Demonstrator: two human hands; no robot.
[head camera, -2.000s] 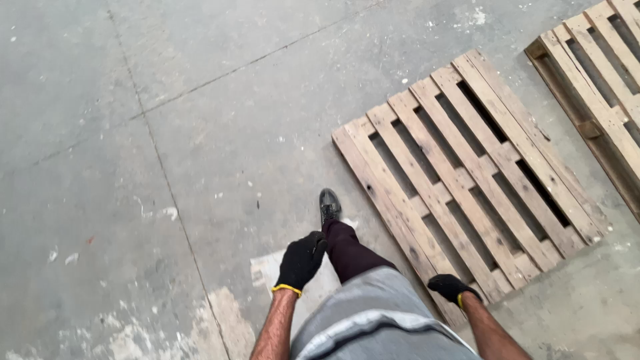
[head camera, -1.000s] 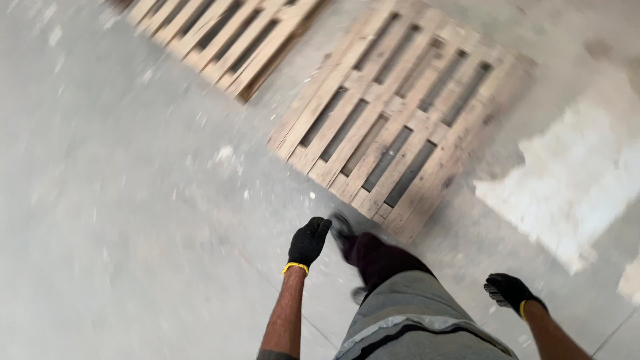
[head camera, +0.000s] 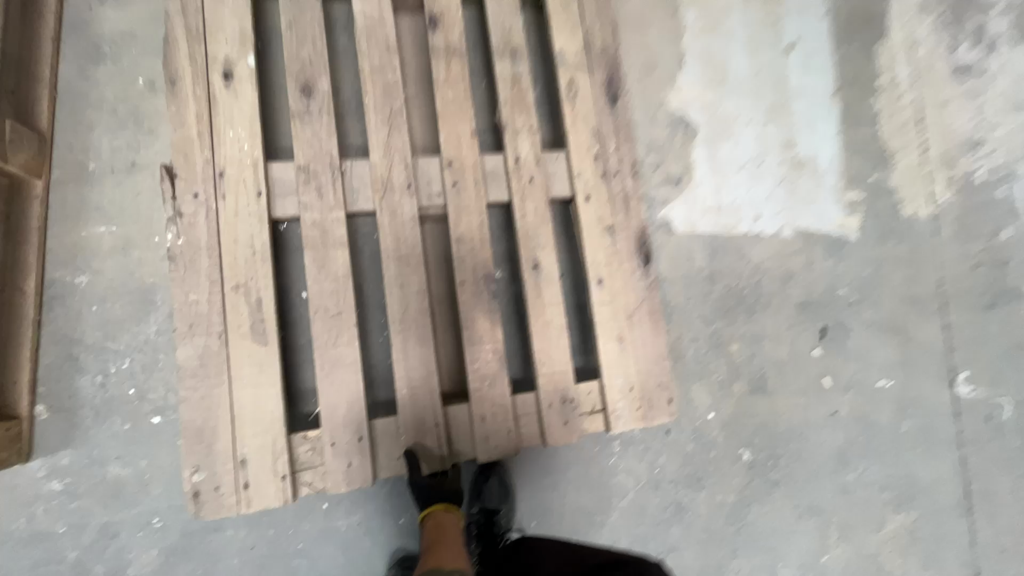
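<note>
A wooden pallet (head camera: 472, 240) with slatted top boards lies in front of me, its near end close to my feet. My left hand (head camera: 436, 484), in a black glove with a yellow cuff, grips the middle of that near edge. Its thumb rests up against the end of a board, while the other fingers are partly hidden at the edge. My right hand is out of view.
Part of a second wooden pallet (head camera: 32, 240) shows at the far left. My black shoe (head camera: 490, 496) is right beside the near edge. The grey concrete floor (head camera: 800, 360) has pale patches (head camera: 760, 120) on the right.
My left hand has come down to the near edge of the pallet and taken hold of it. My right hand has left the view. The view has turned and come closer to the pallet.
</note>
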